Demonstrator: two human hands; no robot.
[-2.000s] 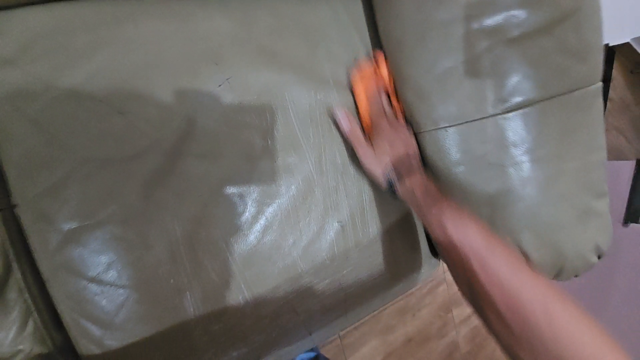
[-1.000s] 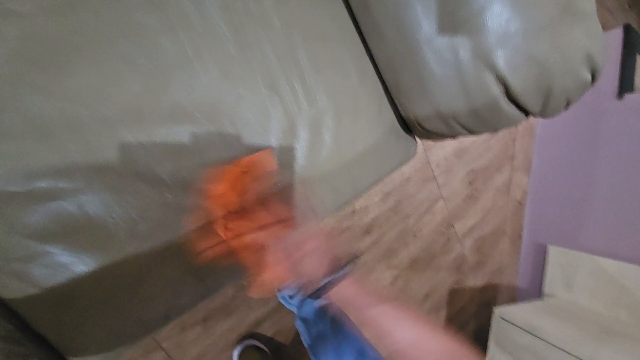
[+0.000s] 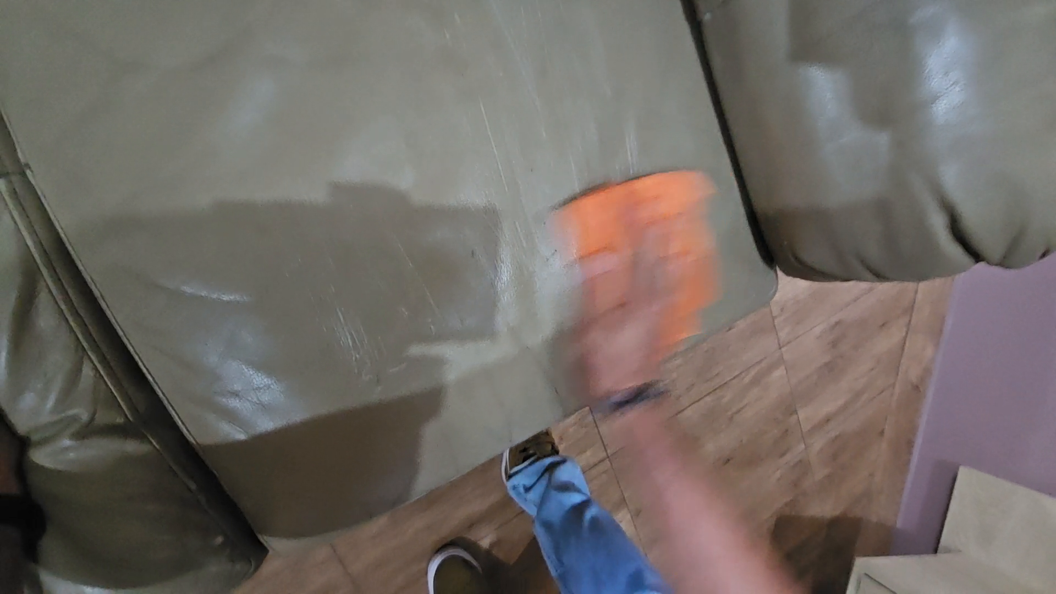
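My right hand [image 3: 619,305], blurred by motion and with a dark band at the wrist, is on an orange cloth [image 3: 685,223]. The cloth lies under and around the fingers, against the front right part of a grey-green leather sofa seat cushion [image 3: 371,272]. Fine scratches and creases mark the shiny leather. At the far left edge, a dark band and a sliver of what may be my other arm show, but no left hand can be made out.
A padded armrest [image 3: 891,148] borders the seat on the right, and another cushion [image 3: 66,462] on the left. Below are wood-look floor tiles [image 3: 726,412], my jeans leg [image 3: 577,520] and shoes [image 3: 458,569]. A purple wall [image 3: 982,371] and a pale block-like object [image 3: 998,520] stand at right.
My right hand was beside the armrest two seconds ago, then at the seat's front edge with the orange cloth. Now it is back over the front right of the cushion, the cloth spread wide.
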